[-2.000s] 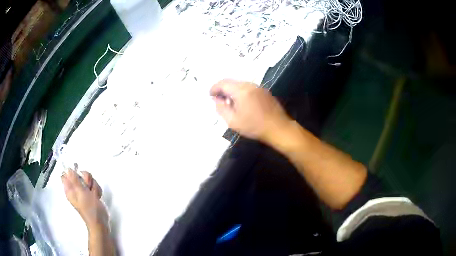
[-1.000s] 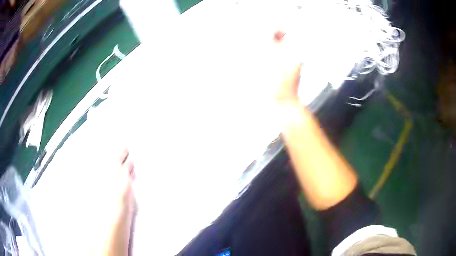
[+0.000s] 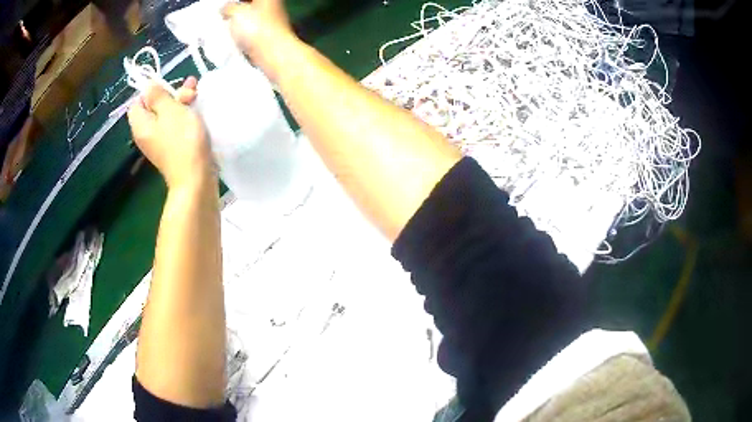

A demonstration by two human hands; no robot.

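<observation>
My left hand (image 3: pixel 171 130) is at the upper left, closed around a small white cable bundle (image 3: pixel 145 69) whose loops stick up above the fingers. My right hand (image 3: pixel 260 31) is at the top edge, partly cut off, with its fingers closed on a white crumpled cloth (image 3: pixel 194 22) at the bottle's spout. The translucent white bottle (image 3: pixel 251 136) stands at the far edge of the white bench cover (image 3: pixel 317 272), between my forearms. The bottle's top is partly hidden by glare and my right hand.
A large tangled cable pile (image 3: pixel 569 107) covers the right side and hangs over the edge. A green conveyor (image 3: pixel 111 202) runs beyond the cover, with a crumpled whitish piece (image 3: pixel 81 280) on it. A clear plastic bag (image 3: pixel 39 404) shows at the lower left.
Both hands have moved up and away to the bottle. The view has shifted, so the bottle and cable pile show more fully. The cable bundle is now visible in my left hand.
</observation>
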